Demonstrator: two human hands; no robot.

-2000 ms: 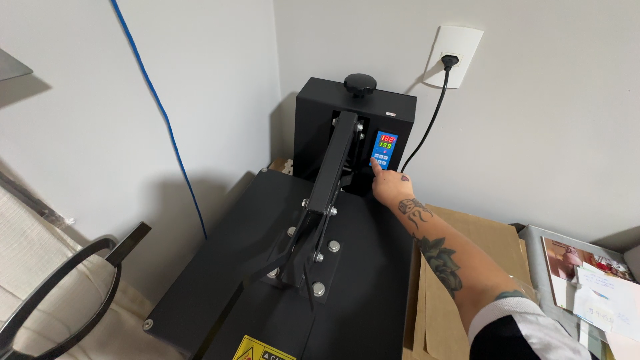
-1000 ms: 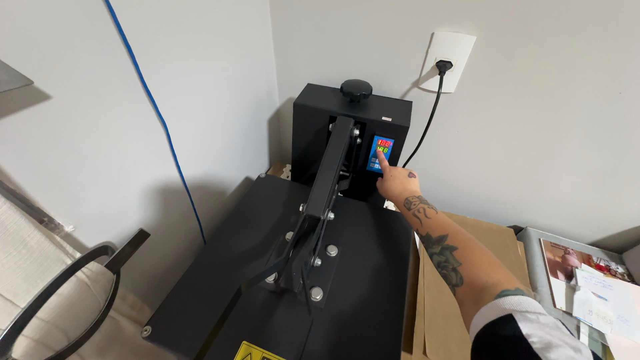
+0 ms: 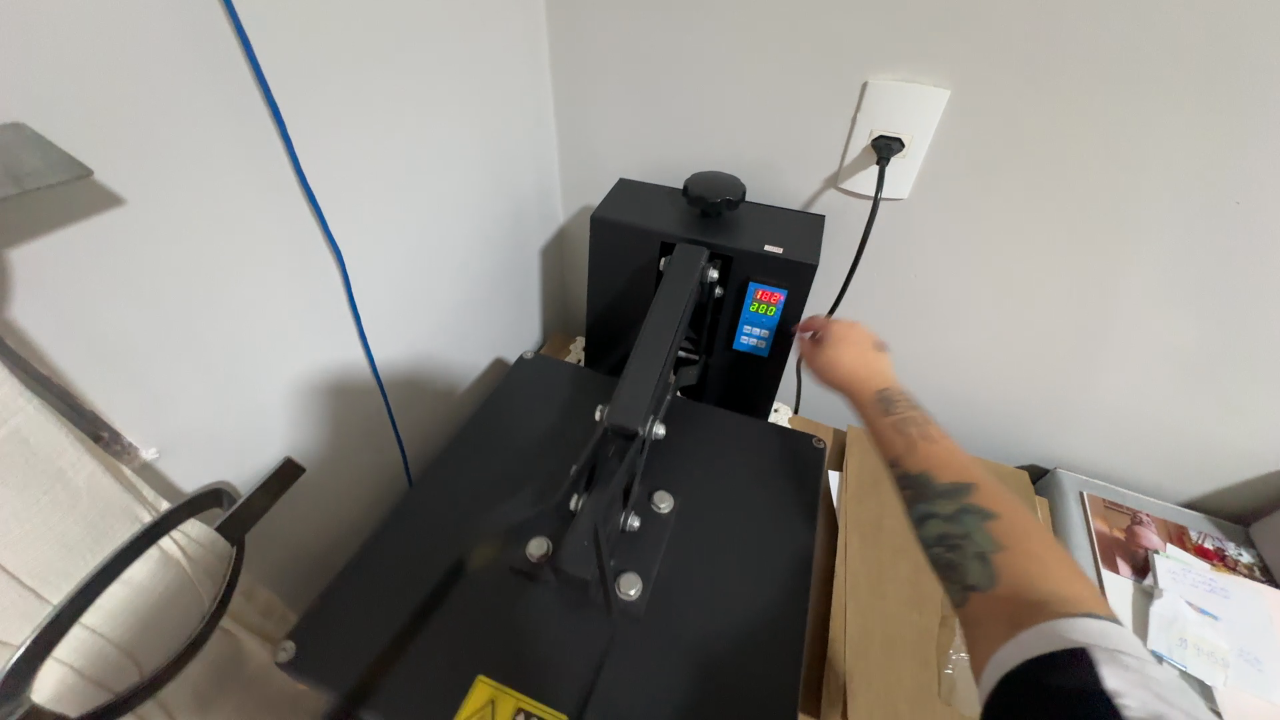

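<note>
A black heat press [image 3: 740,470] stands in the corner, its flat upper platen toward me and its lever arm [image 3: 660,340] running down the middle. On the front of its rear housing a blue control panel [image 3: 760,318] shows lit red and green digits above small buttons. My right hand [image 3: 845,352] is just right of the panel, apart from it, slightly blurred, with the fingers curled; whether they are fully closed cannot be told. I see nothing held in it. A black adjusting knob [image 3: 714,190] tops the housing. My left hand is out of view.
A black power cord [image 3: 862,240] runs from a white wall outlet [image 3: 915,110] down behind the press. Cardboard [image 3: 885,580] lies to the right, beside papers and a photo [image 3: 1150,540]. A blue cable [image 3: 315,205] hangs at left, above a black curved frame [image 3: 225,590] and cream cloth [image 3: 60,460].
My right hand has left the control panel, where its index finger was on the buttons and then near the display, and has moved to the right. The green digits have changed.
</note>
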